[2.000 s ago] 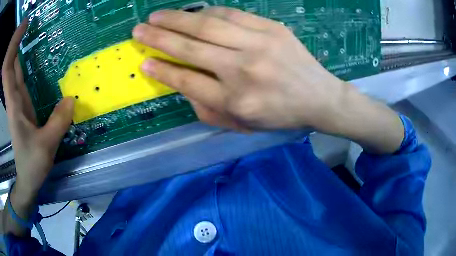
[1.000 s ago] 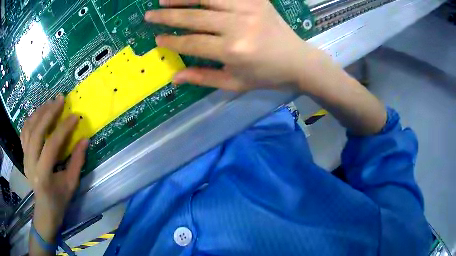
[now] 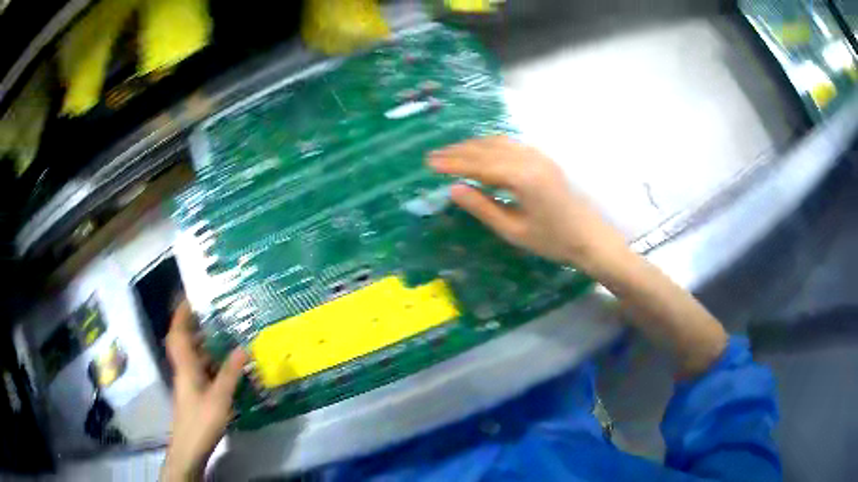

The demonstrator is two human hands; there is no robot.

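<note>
The large green circuit board (image 3: 310, 235) lies in front of me, blurred by motion. A yellow insulating sheet (image 3: 353, 334) lies flat along its near edge, with small dark holes and a notch at its upper right. My left hand (image 3: 202, 377) is at the board's near left corner, thumb by the sheet's left end and fingers beyond the board's edge; whether it grips the board is unclear. My right hand (image 3: 522, 202) is over the board's right part, fingers apart, holding nothing visible. Its fingertips are near a pale patch.
A metal rail (image 3: 442, 381) runs between the board and my blue coat. Yellow pieces (image 3: 174, 36) show beyond the board at the top left. A bright white surface (image 3: 649, 104) lies right of the board. A dark-edged unit with yellow parts stands at the top right.
The view has shifted to show more of the board and surroundings. My right hand has moved off the sheet area, farther up the board. My left hand no longer covers the sheet's left end.
</note>
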